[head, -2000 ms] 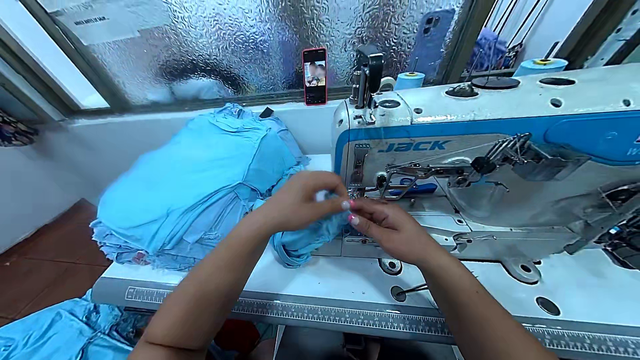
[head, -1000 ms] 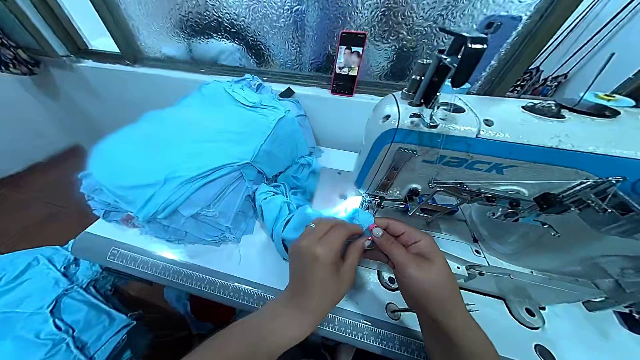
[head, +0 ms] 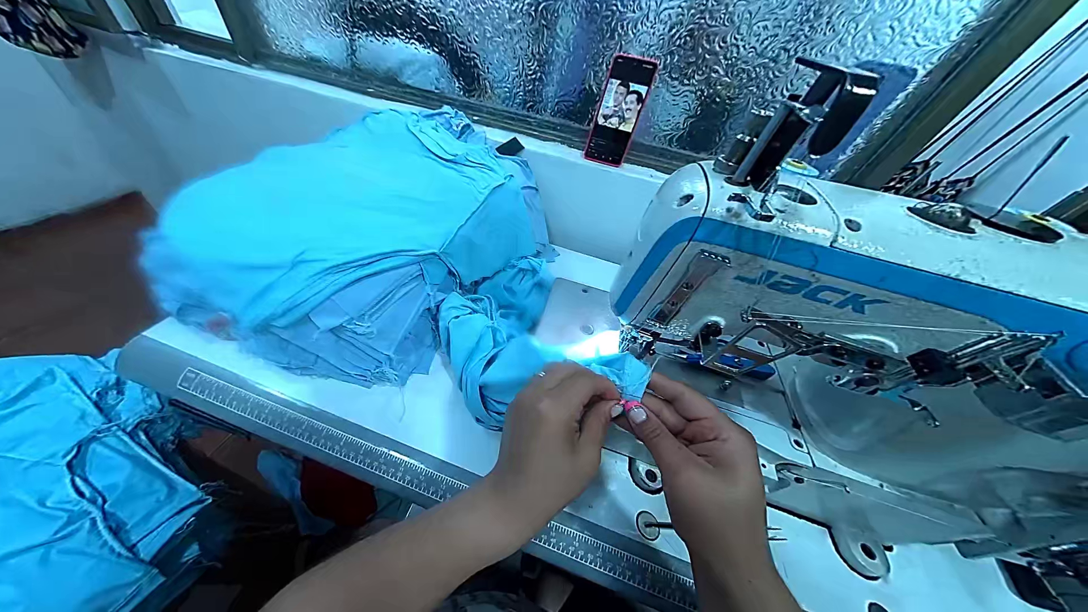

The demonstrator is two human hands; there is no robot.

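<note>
A light-blue fabric piece (head: 489,361) runs from the left of the Jack sewing machine (head: 807,280) to the lit needle area. My left hand (head: 557,416) pinches its near edge between thumb and fingers. Close against it, my right hand (head: 701,433) holds the same edge, just in front of the presser foot (head: 637,340). The fingertips of both hands nearly meet at a small pink spot; whether that is nail colour or another thing, I cannot tell. Left of the hands lies a tall pile of light-blue garment pieces (head: 340,221).
More light-blue fabric (head: 76,484) hangs at the lower left, beside the table's front edge with its measuring tape (head: 340,438). A phone (head: 621,110) leans upright on the ledge by the textured window. The machine's thread stand and guides rise at the right.
Two seconds ago my hands were raised with fingertips together before the machine; now both are lower on the fabric edge. The needle area has become brightly lit. The view has shifted.
</note>
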